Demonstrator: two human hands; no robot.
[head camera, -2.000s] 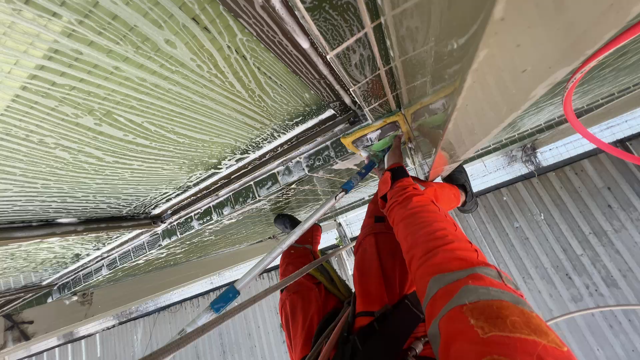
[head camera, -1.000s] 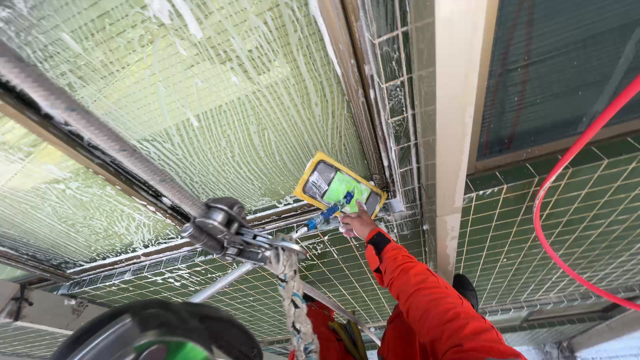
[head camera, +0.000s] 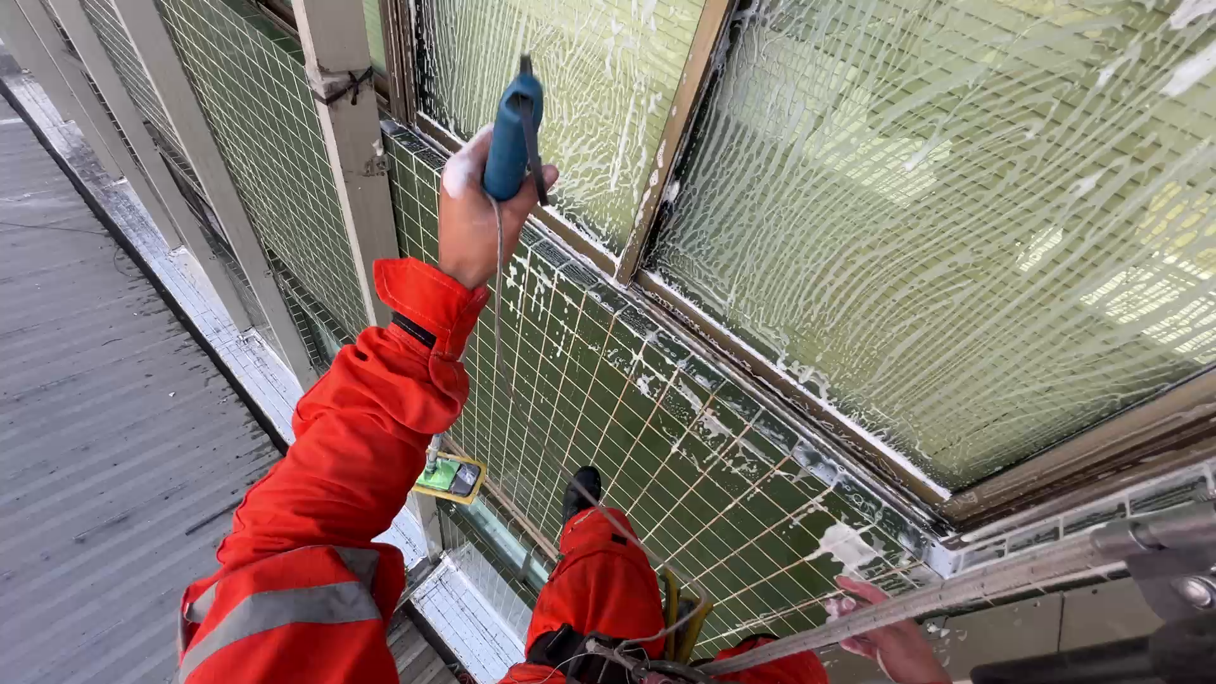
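Observation:
My left hand (head camera: 480, 214), with white foam on it, is raised before the window and gripped around a blue tool handle (head camera: 510, 142) with a dark strip along it. A thin cord hangs from the handle. Below the left forearm, a yellow-edged scrubbing pad (head camera: 465, 479) with a green centre hangs from a pole, held by neither hand. At bottom right my right hand (head camera: 888, 636) is partly hidden behind a rope (head camera: 959, 594), its fingers apart. Soapy foam covers the window panes (head camera: 912, 209) and spots the green wall tiles (head camera: 608, 408).
Beige metal posts (head camera: 347, 171) stand at upper left. A corrugated metal roof (head camera: 104, 380) lies far below on the left. Dark rope hardware (head camera: 1178, 589) sits at lower right. My boot (head camera: 581, 489) is against the tiled wall, and a window ledge crosses the middle.
The view has turned strongly. The yellow-edged pad, earlier at a hand by the window corner, now hangs below on the left. The blue handle is now in my raised left hand.

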